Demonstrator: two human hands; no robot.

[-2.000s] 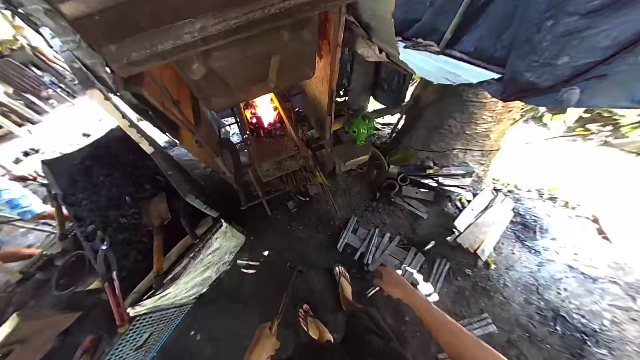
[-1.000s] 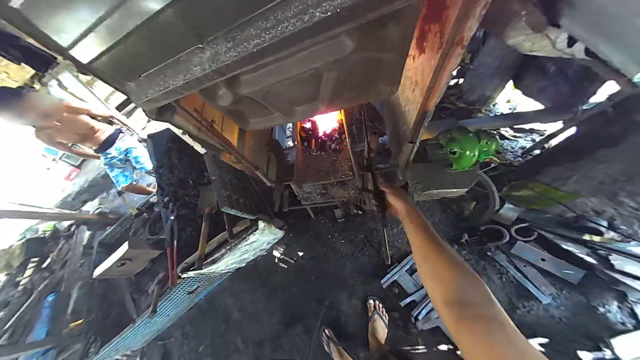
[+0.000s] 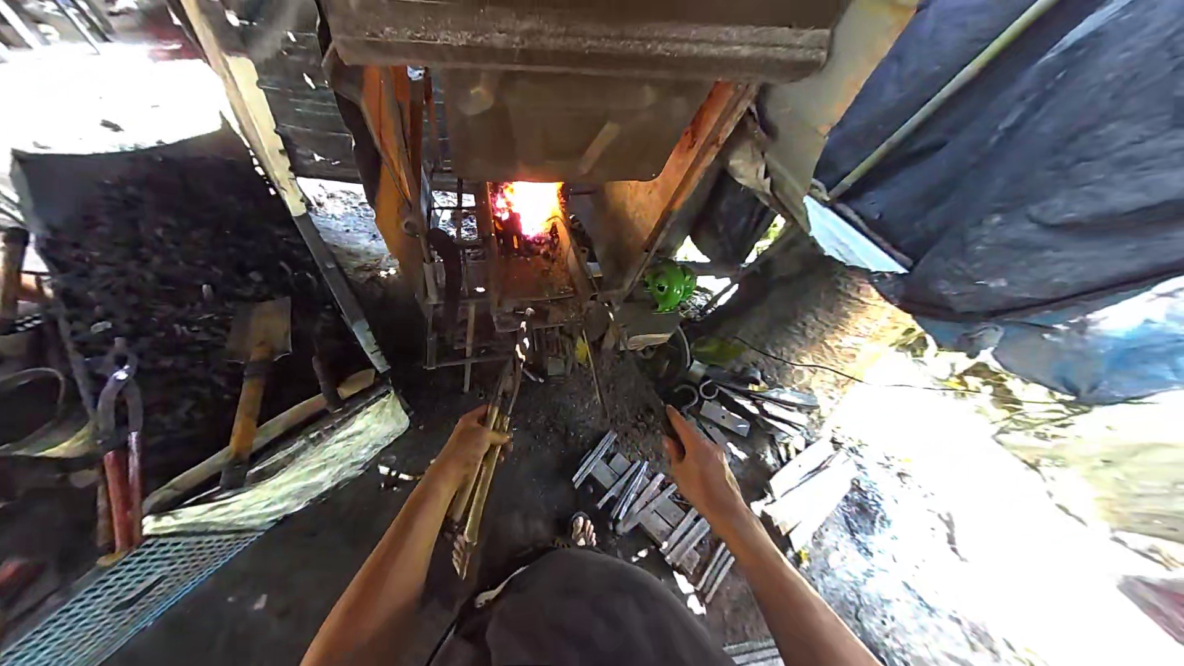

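Observation:
My left hand is closed around the handles of long tongs, whose upper end points toward the forge. Glowing coals burn in the forge opening at the top centre. My right hand is out to the right, with its fingers partly spread and nothing seen in it. Beneath and beside it, several flat metal bars lie in stacks on the ground. A green blower stands to the right of the forge.
A shovel and red-handled tongs rest by the dark coal heap at left. A blue metal mesh lies at the lower left. Metal scraps and rings lie right of the forge. A dark tarp hangs at upper right.
My right hand, near the forge's right side one second ago, is now lower, over the metal bars. The view has swung back to the right. The person at the left is out of view.

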